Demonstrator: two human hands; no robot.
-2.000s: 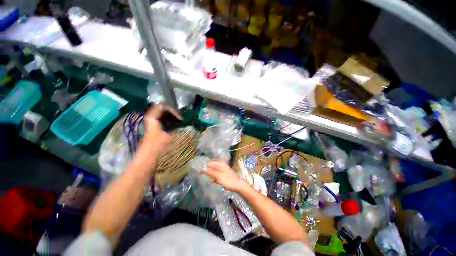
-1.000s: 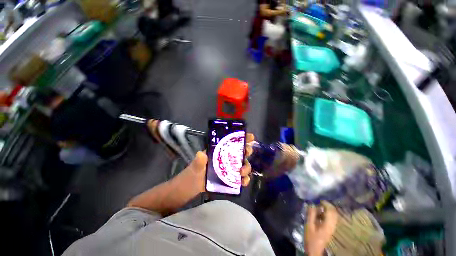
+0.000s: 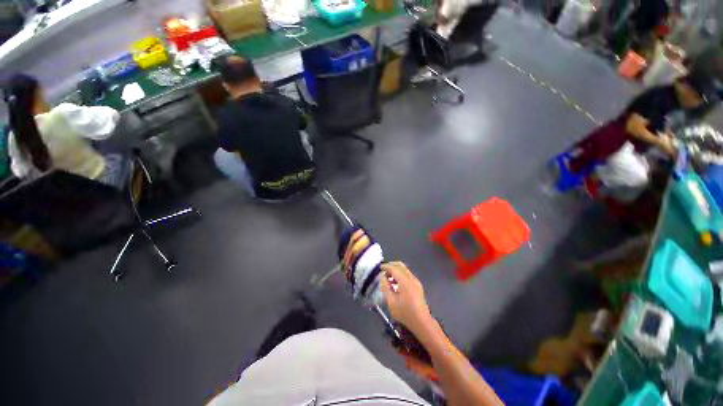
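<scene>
Long black, orange and white wires (image 3: 363,262) hang bunched over a thin metal rack bar (image 3: 338,206) in front of me. My right hand (image 3: 404,292) reaches in from the lower right, and its closed fingers grip the right edge of the white wires. The fingertips are partly hidden and slightly blurred. My left hand is not in view. The lower part of the rack is partly hidden by my hand and my light grey shirt.
A red stool (image 3: 485,235) stands right of the rack. A person in black (image 3: 265,143) crouches ahead by a green bench (image 3: 293,40). Others sit at left and right. A bench with turquoise baskets (image 3: 680,284) runs along the right. An office chair base (image 3: 141,226) stands at left.
The view has swung, bringing the rack and stool into clear sight. The phone and the left hand that held it have left the picture. The right hand is now at the rack wires.
</scene>
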